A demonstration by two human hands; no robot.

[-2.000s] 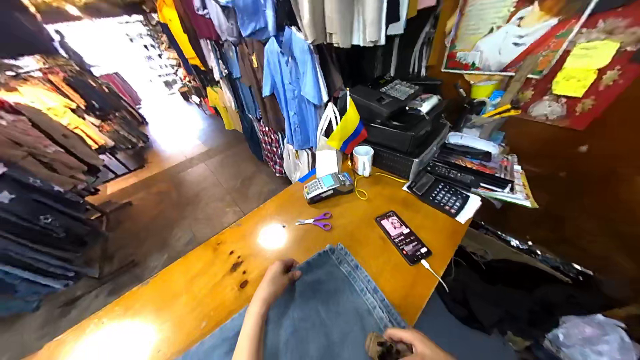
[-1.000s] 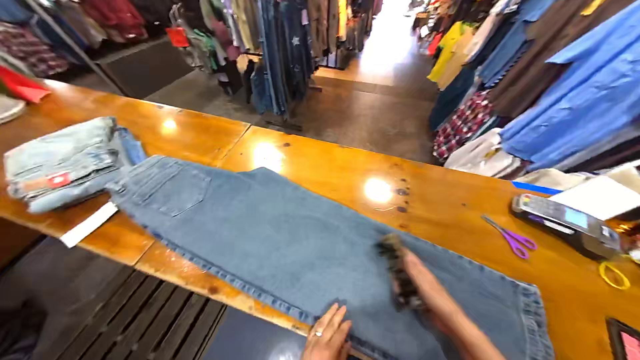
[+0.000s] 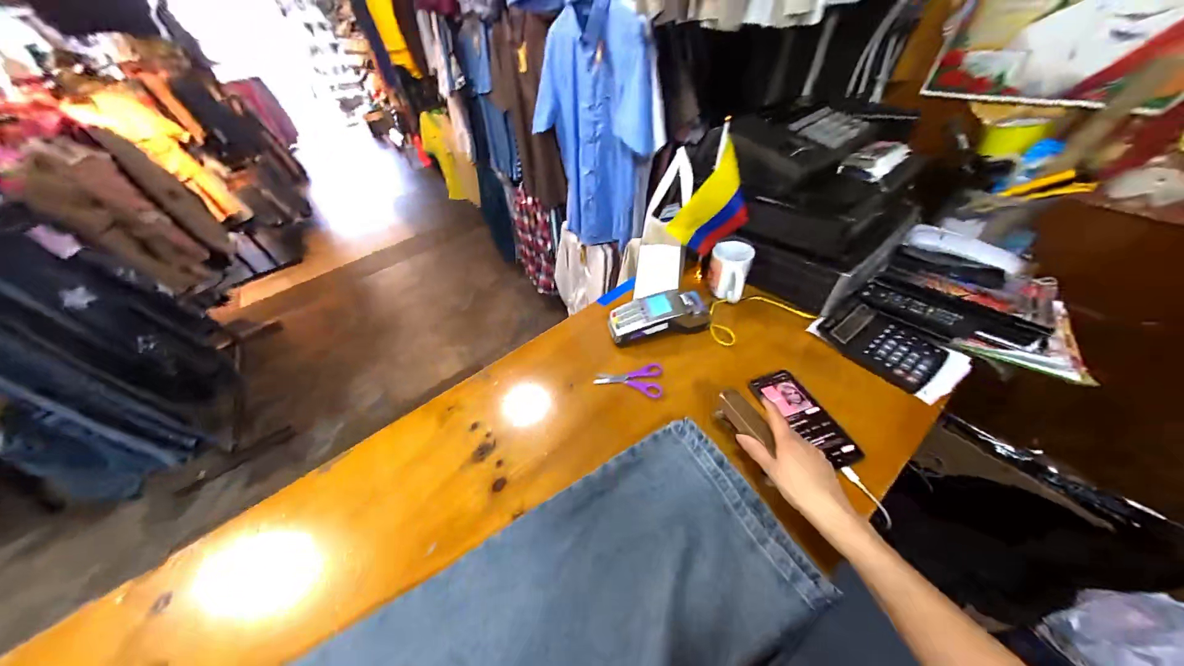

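Observation:
Blue denim jeans point(image 3: 592, 555) lie on the varnished wooden counter point(image 3: 398, 472), a leg hem toward the counter's right part. Just past that hem, my right hand point(image 3: 800, 467) rests on a brown, block-like thing point(image 3: 745, 418), seemingly a brush, with its thumb and fingers around the near end. Close beside the hand lies a smartphone point(image 3: 809, 421) with a lit screen and a white cable. Scissors with purple handles point(image 3: 638, 380) are on the wood farther left. My left hand is out of view.
A card payment terminal point(image 3: 659, 316), a white mug point(image 3: 732, 270) and a small yellow, blue and red flag point(image 3: 712, 203) stand at the counter's far end. A black desk calculator point(image 3: 883, 347) sits at the right beside papers. Clothes hang beyond, among them a blue shirt point(image 3: 597, 111).
The view has swung right since one second ago. My right hand and the brown thing have moved off the denim to the counter beside the phone. My left hand has left the view.

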